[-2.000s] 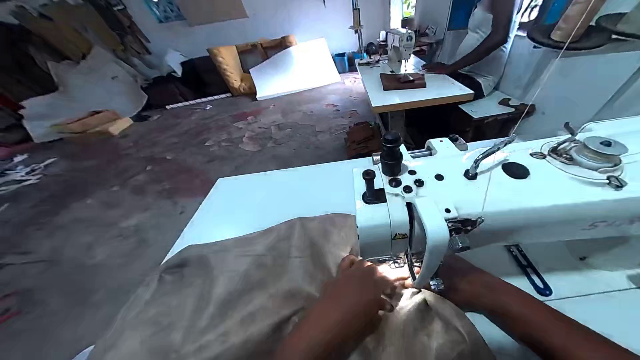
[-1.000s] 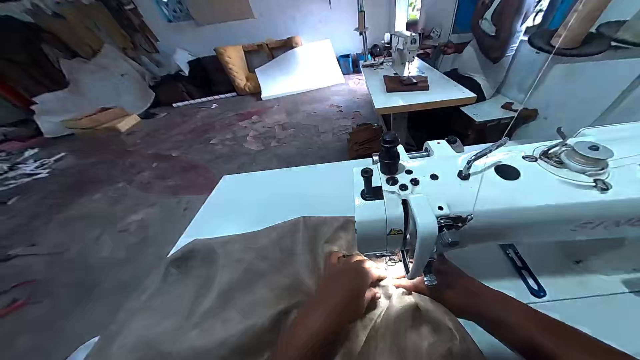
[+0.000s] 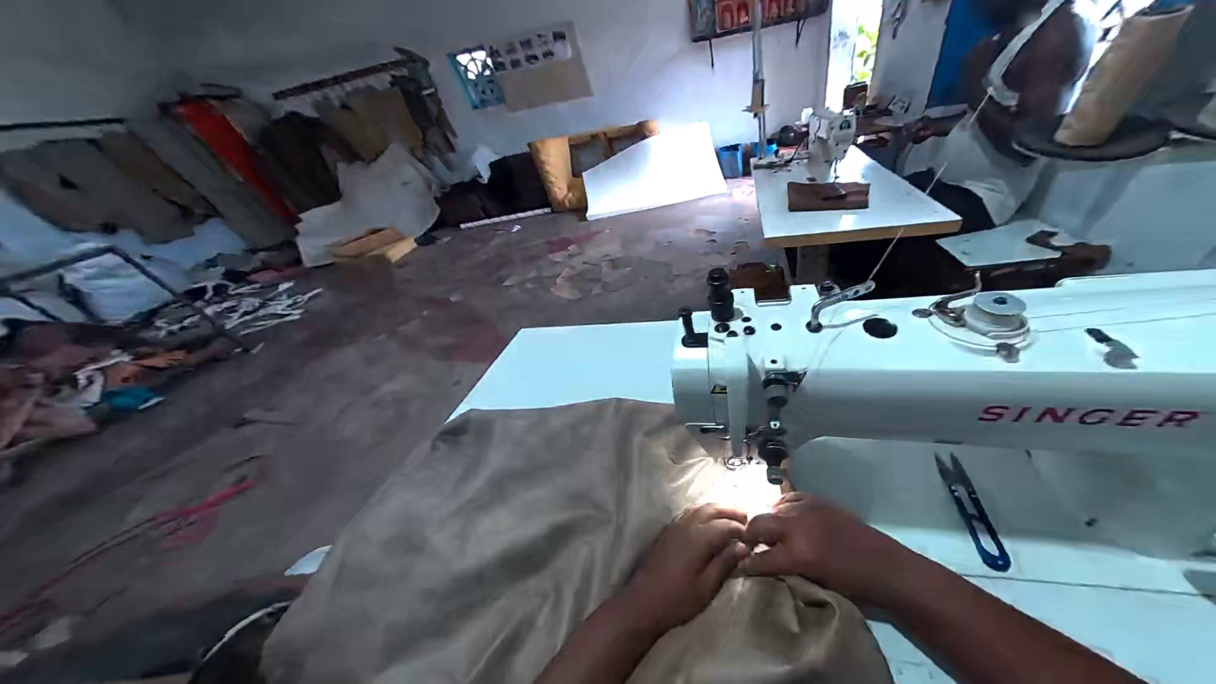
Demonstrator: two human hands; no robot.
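Note:
A large sheet of grey-brown leather-like material [image 3: 532, 513] lies over the left part of the white sewing table and under the head of a white Singer sewing machine [image 3: 893, 380]. Just in front of the lit needle area, my left hand [image 3: 698, 560] pinches a fold of the material. My right hand [image 3: 807, 546] grips the same fold, its fingertips touching those of the left. Material bunches below both hands. Blue-handled thread snips [image 3: 974, 513] rest on the machine bed, right of my right hand. The needle tip is lost in glare.
Ahead stands another sewing table [image 3: 855, 223] with a machine [image 3: 829, 138] and a brown piece [image 3: 826, 196]; a person [image 3: 1007, 123] is beside it. A thread spool [image 3: 997, 309] sits on my machine's top. White strips [image 3: 247, 309] lie on the floor at left.
Both hands have come back from beside the presser foot to in front of it, still on the material. The person behind has moved slightly. The view has tilted up and shifted left.

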